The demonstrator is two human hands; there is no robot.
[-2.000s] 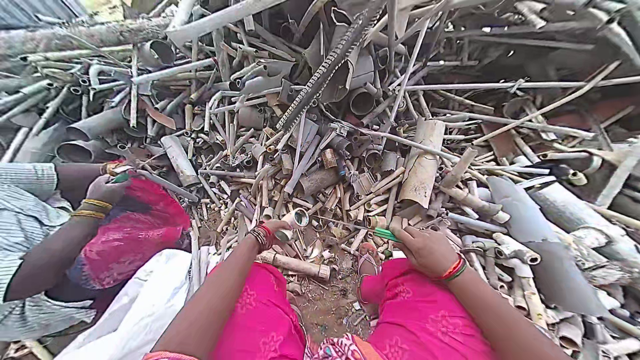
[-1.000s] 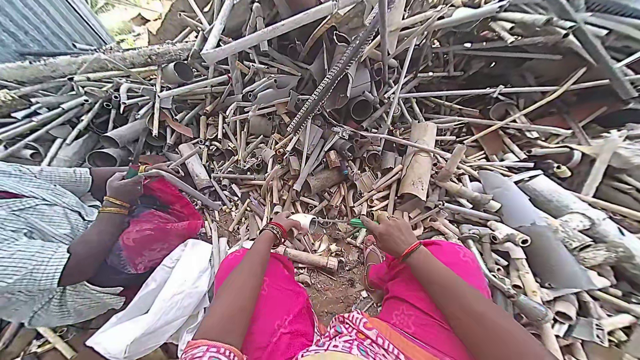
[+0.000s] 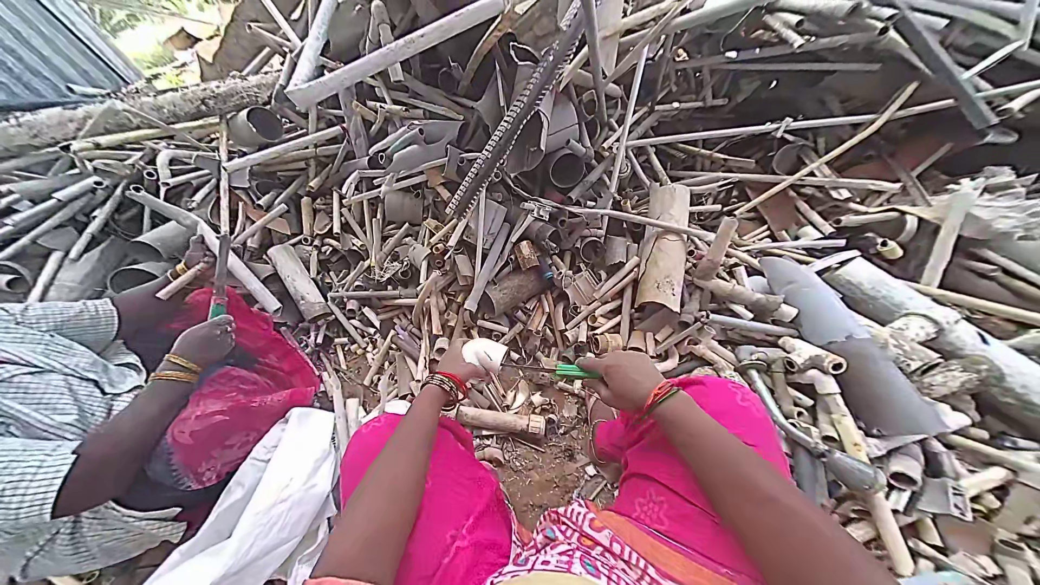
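Note:
My left hand point(image 3: 457, 366), with red and dark bangles, holds a short white plastic pipe piece point(image 3: 485, 355) in front of my knees. My right hand point(image 3: 627, 379) is closed around the green handle point(image 3: 575, 371) of a thin-bladed tool. Its narrow blade point(image 3: 526, 367) points left and reaches the white piece; whether it touches or lies in front of it I cannot tell. Below my left hand a beige pipe piece point(image 3: 500, 421) lies on the ground near my knee.
A heap of scrap plastic pipes point(image 3: 520, 292) spreads ahead. At left a co-worker's hand point(image 3: 203, 341) grips a green-handled tool point(image 3: 220, 276). A white sack point(image 3: 264, 496) lies between us. A wide grey pipe piece point(image 3: 845, 357) and a bent metal pipe point(image 3: 776, 410) lie at right.
The co-worker's hands have moved, and the blade of their tool now stands upright by a pipe piece. My hands stay near each other with the white piece and the green-handled tool.

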